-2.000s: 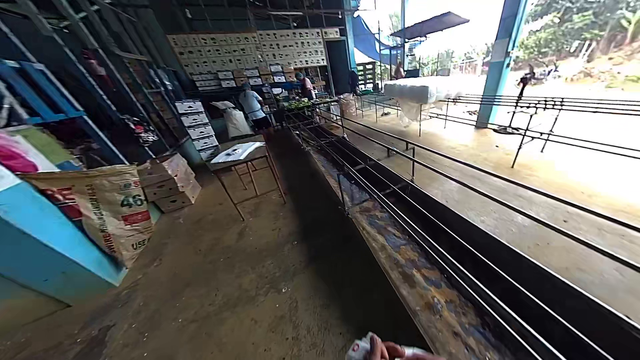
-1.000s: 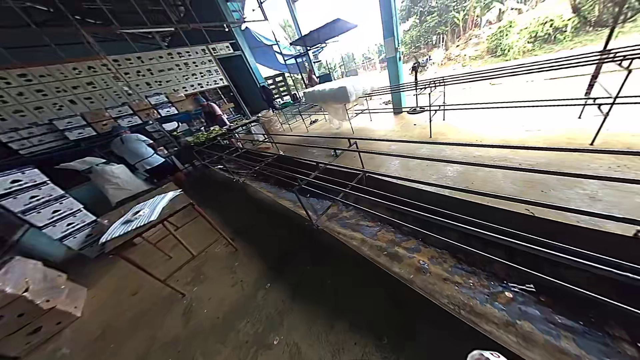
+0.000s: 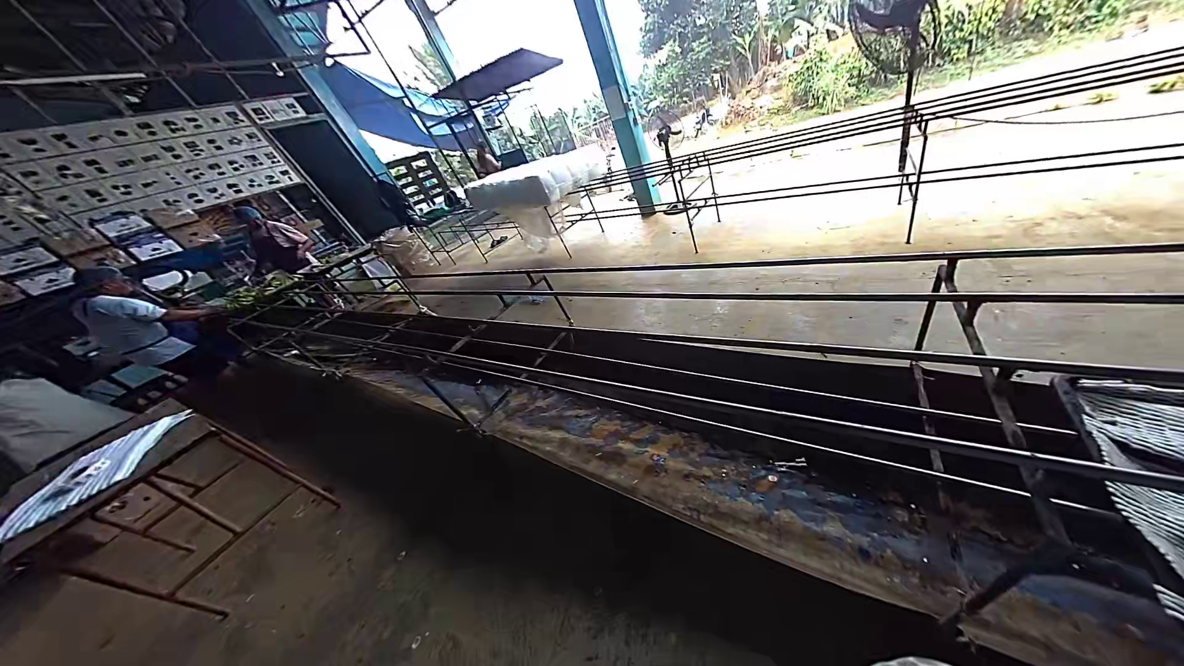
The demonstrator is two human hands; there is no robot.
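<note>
Neither my left hand nor my right hand can be made out; only a small pale shape shows at the bottom edge, too cut off to name. In front of me runs a long metal rail rack over a stained, wet trough floor. At the right edge a striped woven sheet lies at the rack. A small table with rusty metal legs stands at the lower left, a striped cloth on its top.
Two people, one in a light shirt and one in dark clothes, stand by green produce at the rack's far end. Stacked printed cartons line the back wall. A blue post and a fan stand beyond.
The view has swung to the right. A hand holding something whitish, at the bottom edge two seconds ago, no longer shows clearly. The person in the light shirt now reaches toward the green produce.
</note>
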